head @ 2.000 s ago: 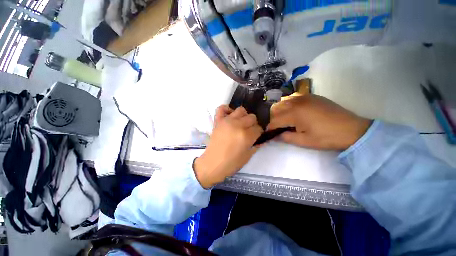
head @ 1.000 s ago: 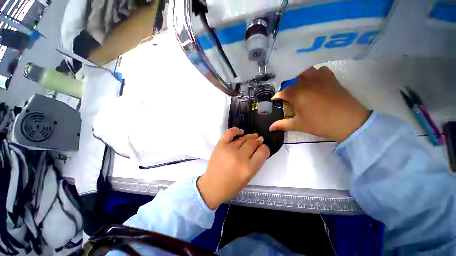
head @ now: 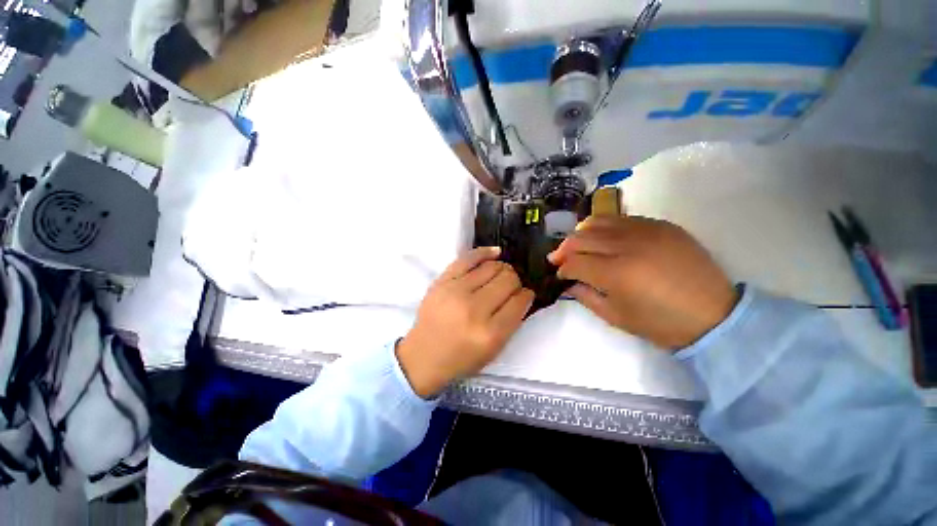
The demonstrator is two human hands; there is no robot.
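Note:
A black cuff or collar piece (head: 531, 269) lies under the presser foot (head: 560, 221) of the white sewing machine (head: 699, 62). My left hand (head: 473, 316) holds its near left part, fingers bent on the cloth. My right hand (head: 649, 277) holds its right side, thumb and fingertips together at the edge just right of the foot. The needle tip is hidden. A white garment panel (head: 339, 205) with a thin dark edge spreads left of the needle and joins the black cloth.
A tan-gold block (head: 606, 201) stands right of the foot. Snips or pens (head: 869, 269) and a dark phone (head: 924, 334) lie at the right. A grey box with round grille (head: 87, 216), a pale green cylinder (head: 121, 132) and black-and-white bundled pieces (head: 77, 385) are at the left.
My right hand has come down from beside the foot to the black piece's near right edge, uncovering the tan block. My left hand has shifted slightly left. The camera view has shifted somewhat.

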